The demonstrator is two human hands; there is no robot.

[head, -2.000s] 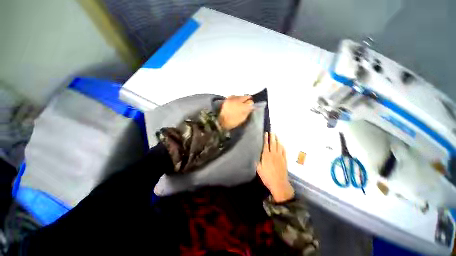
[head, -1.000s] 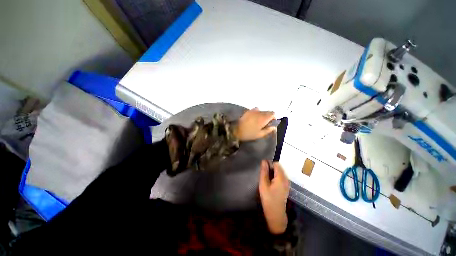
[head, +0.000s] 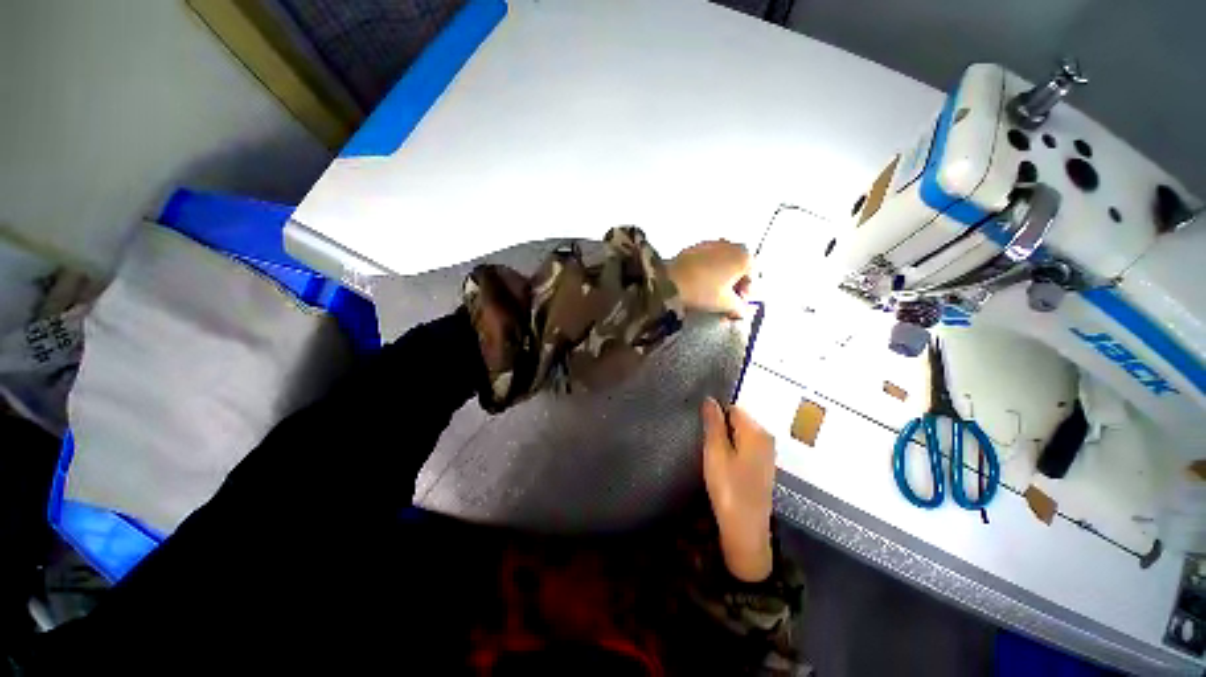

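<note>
A grey fabric panel (head: 595,437) lies over the table's front edge and towards my lap. A narrow strip of black fabric (head: 750,355) shows along its right edge. My left hand (head: 714,278) grips the panel's upper right corner, left of the needle area. My right hand (head: 741,463) pinches the lower part of the same edge, thumb on top. The machine head (head: 985,199) is to the right; the fabric is not under its presser foot (head: 876,284). My left sleeve hides part of the panel.
Scissors with blue-teal handles (head: 946,460) lie right of my right hand. Tape patches (head: 808,422) are on the white table (head: 635,119). A blue bin (head: 113,540) with grey fabric (head: 199,370) stands at the left. Blue tape (head: 421,86) covers the table's left end.
Both hands have moved right with the panel, closer to the needle. The black strip, wide at the corner before, now shows only as a narrow line along the grey edge.
</note>
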